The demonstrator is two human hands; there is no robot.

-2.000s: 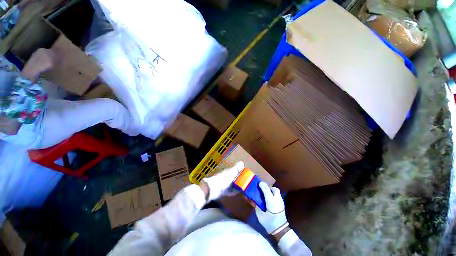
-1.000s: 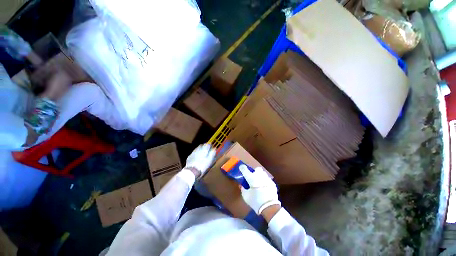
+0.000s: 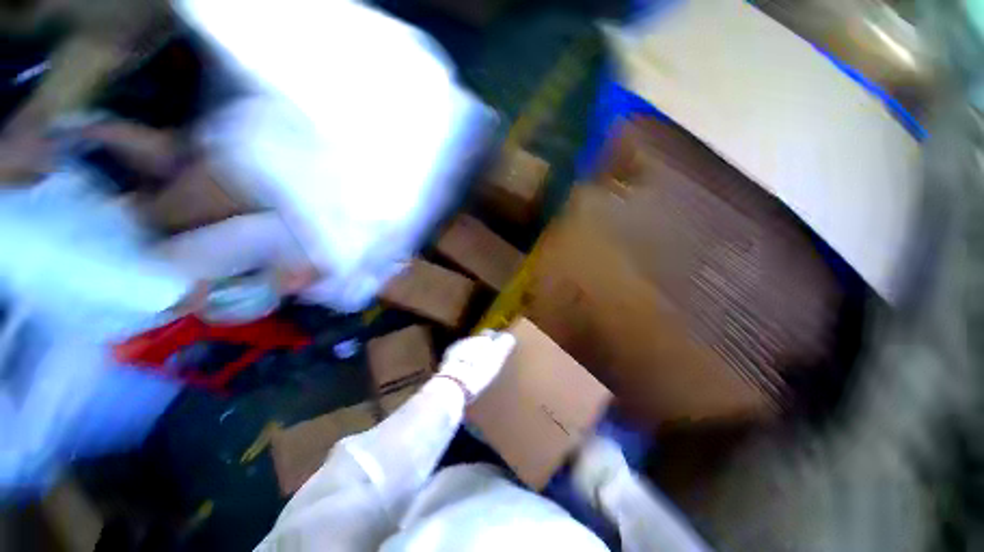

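The frame is blurred. A small brown carton is in front of me, one plain face with a short dark mark turned up. My left hand, in a white glove, holds the carton at its upper left edge. My right hand, also white-gloved, is at the carton's lower right corner; its fingers are blurred. A blurred blue patch beside the right hand may be the tape dispenser, but whether the hand holds it cannot be told.
Stacked flat cartons lean ahead, with a pale cardboard sheet over a blue crate behind. Brown boxes lie on the floor at left. A person sits by a red stool and a large white bundle.
The carton has been turned so a plain face shows. The right hand has moved down and right, off the top of the carton. The orange part of the dispenser no longer shows. The view has shifted.
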